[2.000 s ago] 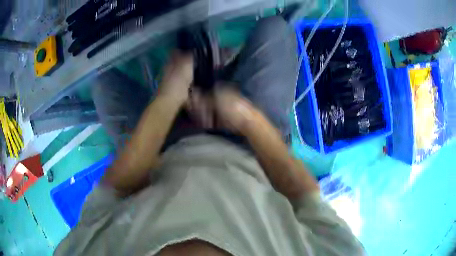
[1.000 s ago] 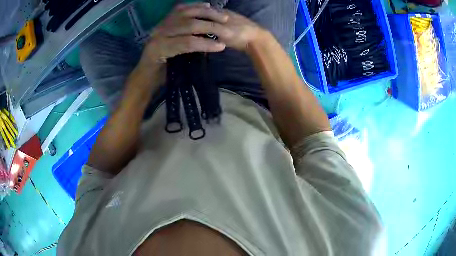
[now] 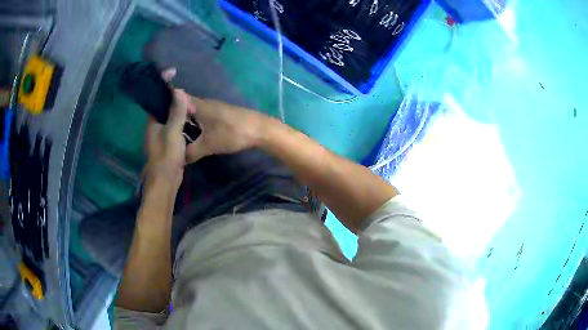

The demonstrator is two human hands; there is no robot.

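A black bundle of straps [image 3: 147, 90] is held over my lap, its far end pointing up and left. My left hand [image 3: 166, 138] is wrapped around the bundle. My right hand [image 3: 216, 129] is against my left hand and closed around the near part, where a small black end with a pale edge shows between the hands. My fingers hide the middle of the bundle. More black straps [image 3: 29, 193] with white marks lie side by side on the grey bench at the left.
Yellow box with green button [image 3: 39, 84] and another yellow box [image 3: 31, 280] are on the bench [image 3: 80, 38]. Blue bin [image 3: 387, 67] of black straps stands on the floor at the top, a thin white tube [image 3: 281, 64] beside it. Clear plastic [image 3: 409, 129] lies at right.
The view has turned towards the bench's straps and moved right. The bundle, earlier hanging down towards my shirt, now points up and left. Both hands still hold it.
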